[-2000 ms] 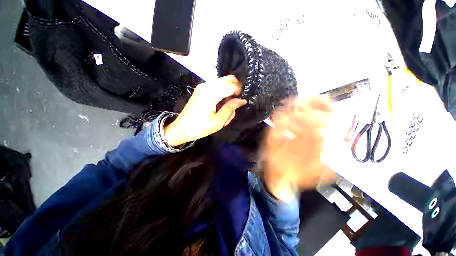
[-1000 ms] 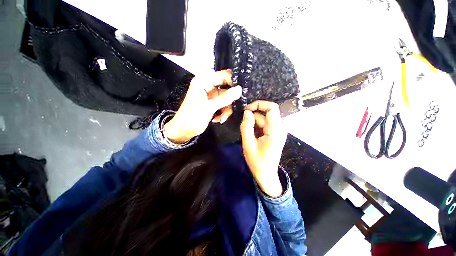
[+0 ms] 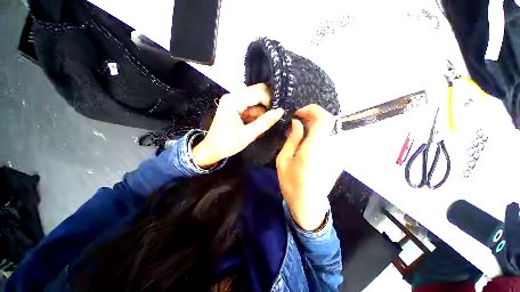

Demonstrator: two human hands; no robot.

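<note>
A dark speckled, tube-like garment section (image 3: 313, 82) stands at the table edge, its opening towards the left. A light-and-dark trim (image 3: 280, 68) runs along its edge. My left hand (image 3: 236, 122) pinches the edge, with fingers inside the opening and the thumb on the trim. My right hand (image 3: 305, 159) is close beside it, fingertips pinched together at the lower end of the trim. Any needle or thread at the fingertips is too small to make out. The dark garment body (image 3: 85, 74) hangs at the left.
On the white table (image 3: 376, 63) are a phone (image 3: 195, 28), a long flat strip (image 3: 385, 109), scissors (image 3: 427, 162), a red tool (image 3: 404, 149), yellow-handled pliers (image 3: 451, 102), small rings (image 3: 475, 153) and a black cylinder (image 3: 470, 219). Dark cloth (image 3: 484, 51) lies upper right.
My right hand was blurred and away to the right two seconds ago, then came in to the trim edge. It is still there, slightly turned. My left hand keeps its hold.
</note>
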